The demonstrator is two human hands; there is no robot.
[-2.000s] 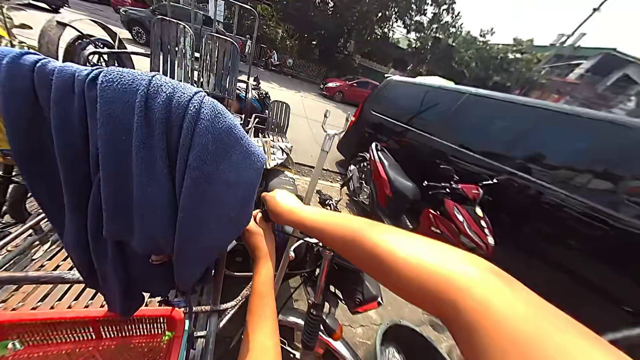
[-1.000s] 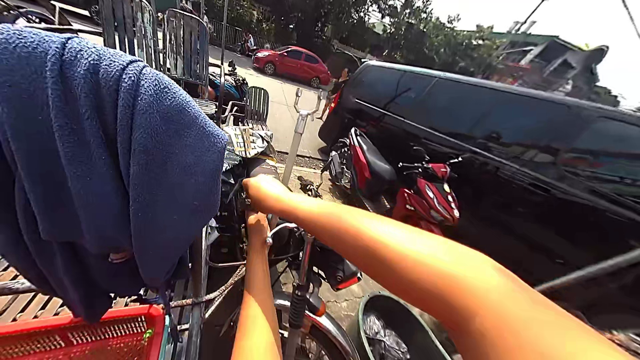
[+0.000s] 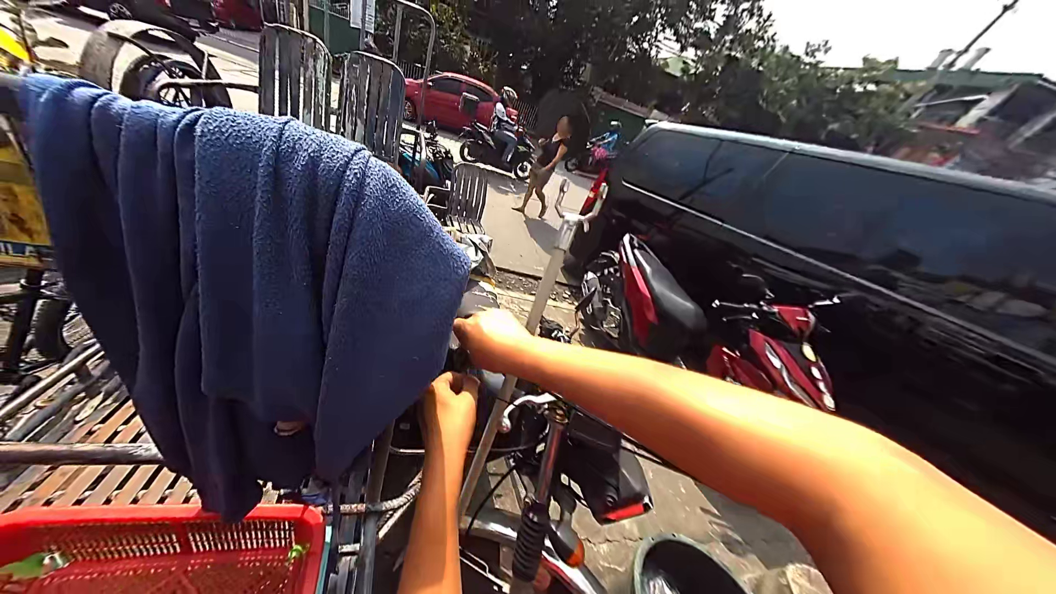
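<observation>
A blue terry towel (image 3: 272,272) hangs in folds over a metal rail at the left. Just beyond its right edge, my right hand (image 3: 492,337) is curled, its fingertips on something dark that is mostly hidden. Slightly below it and nearer to me, my left hand (image 3: 450,396) is bent with thumb and fingers close together at the same dark part. Whether either hand grips it, I cannot tell. A motorcycle's front fork (image 3: 548,462) and a silver brake lever (image 3: 525,403) lie right of my left hand. A grey metal pole (image 3: 551,285) slants up behind my right wrist.
A red plastic basket (image 3: 318,536) rests at lower left by wooden slats (image 3: 124,433). A dark bucket (image 3: 648,561) stands on the ground at the bottom. Right of the pole are a red scooter (image 3: 648,289) and a black van (image 3: 874,223). A person (image 3: 544,165) walks on the road beyond.
My two hands stay close together beside the towel, now slightly farther apart from each other. A walking person and motorcycle riders have come into view on the road.
</observation>
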